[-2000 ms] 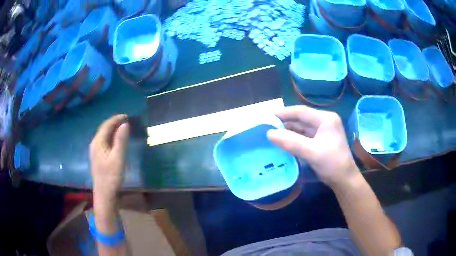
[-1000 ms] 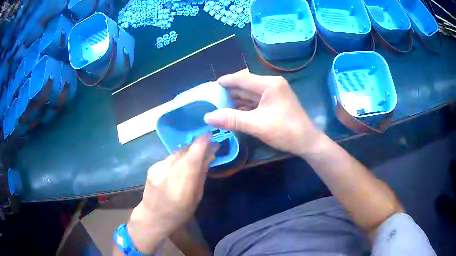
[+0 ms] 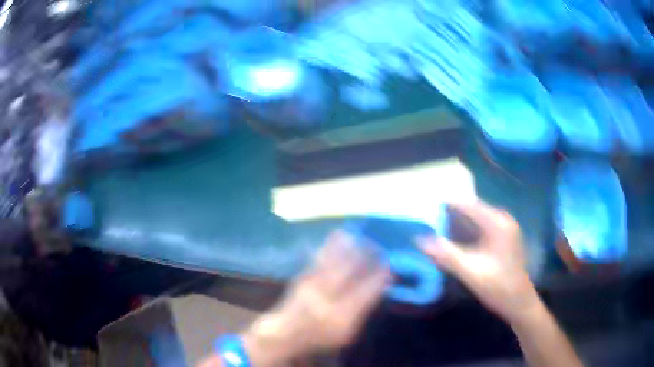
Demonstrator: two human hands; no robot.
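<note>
The frame is strongly blurred. A blue basket (image 3: 416, 276) is at the table's front edge between my hands. My right hand (image 3: 487, 251) grips its upper right rim, thumb over the rim. My left hand (image 3: 323, 294) is at the basket's left side, its fingers at or in the opening; whether they hold anything is hidden by blur. The black sheet (image 3: 358, 159) with its pale band (image 3: 373, 190) lies on the table just behind the basket.
Rows of blurred blue baskets stand at the back left (image 3: 150, 93) and right (image 3: 581, 115). One basket (image 3: 594, 211) stands near the right front edge. The heap of small blue pieces (image 3: 380, 36) lies at the back. A cardboard carton (image 3: 208, 322) is below the table edge.
The view has swung, so the table scene sits further right and is more blurred. My left hand has come from the left to the basket. My right hand still grips its rim.
</note>
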